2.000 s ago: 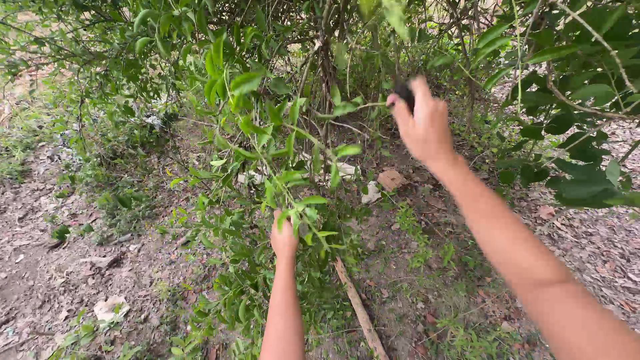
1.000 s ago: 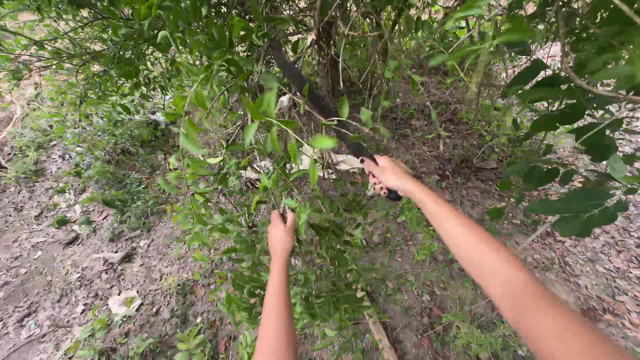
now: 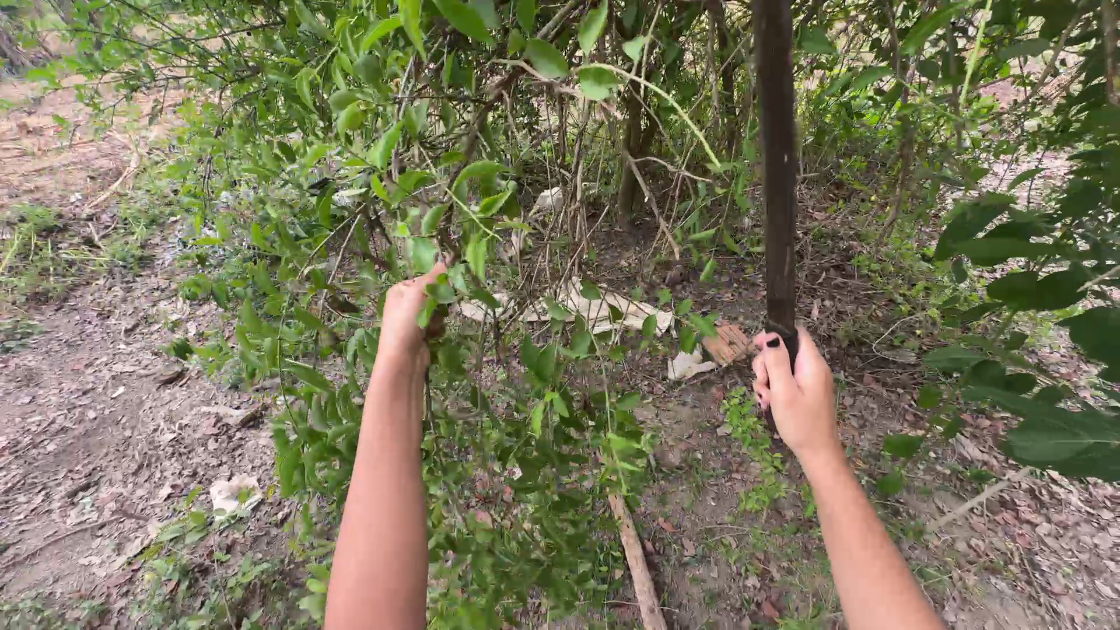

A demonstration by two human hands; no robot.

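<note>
My right hand [image 3: 794, 385] grips the black handle of a machete, whose long dark blade [image 3: 777, 166] points upward, nearly vertical, to the right of the leafy shrub. Among the shrub's green leaves [image 3: 542, 367], left of centre, my left hand [image 3: 409, 311] is closed around a thin leafy stem, partly hidden by foliage. The blade stands apart from my left hand. Above and between the hands, a pale green curved twig [image 3: 678, 109] arches out of the shrub.
A fallen stick [image 3: 637, 560] lies below the shrub. Behind the leaves are pale cloth-like scraps [image 3: 612, 311] and a reddish-brown chunk [image 3: 727, 345]. Broad dark leaves [image 3: 1063, 437] hang at the right. Thin trunks [image 3: 632, 157] rise behind, and leaf litter covers the soil.
The machete, slanting up-left into the foliage one second ago, now stands upright at the right. My left hand, lower in the shrub before, has risen and moved left.
</note>
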